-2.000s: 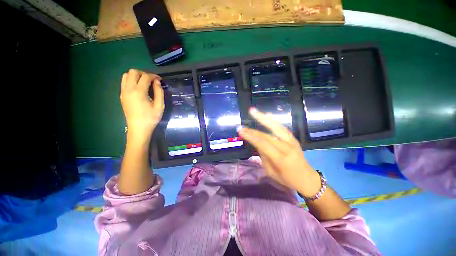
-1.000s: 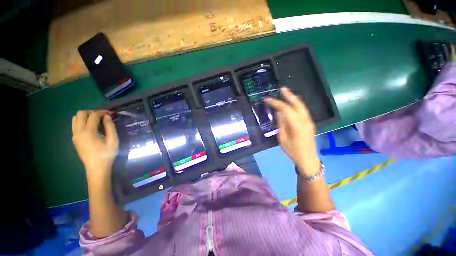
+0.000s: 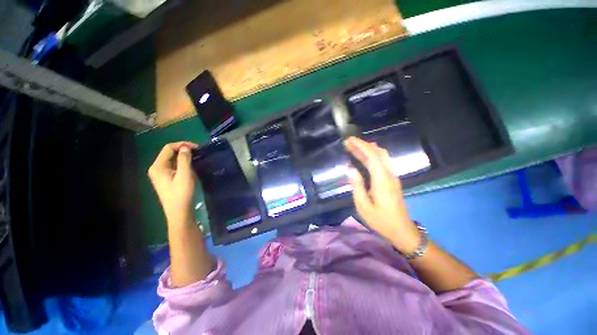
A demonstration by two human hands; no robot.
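Note:
A black phone tray (image 3: 461,111) lies at a slant across the green surface. Several lit smartphones lie in its slots; the rightmost slot is empty. My left hand (image 3: 175,176) is at the tray's left end, its thumb and fingertip together at the upper left corner of the leftmost phone (image 3: 228,186); whether they grip it is unclear. My right hand (image 3: 379,190) is over the third phone (image 3: 319,134), fingers apart and holding nothing. The second phone (image 3: 278,173) shows green and red at its lower edge. A dark set-aside phone (image 3: 208,105) with a white mark lies beyond the tray.
A wooden board (image 3: 275,49) lies behind the tray, partly under the set-aside phone. A pale metal frame bar (image 3: 78,91) runs at the upper left, with dark racks beside it. A pink sleeve (image 3: 579,176) of another person shows at the right edge.
The view has shifted and tilted. My right hand has moved left from the fourth phone to the third. My left hand stays at the tray's left end. The screens look darker at the top.

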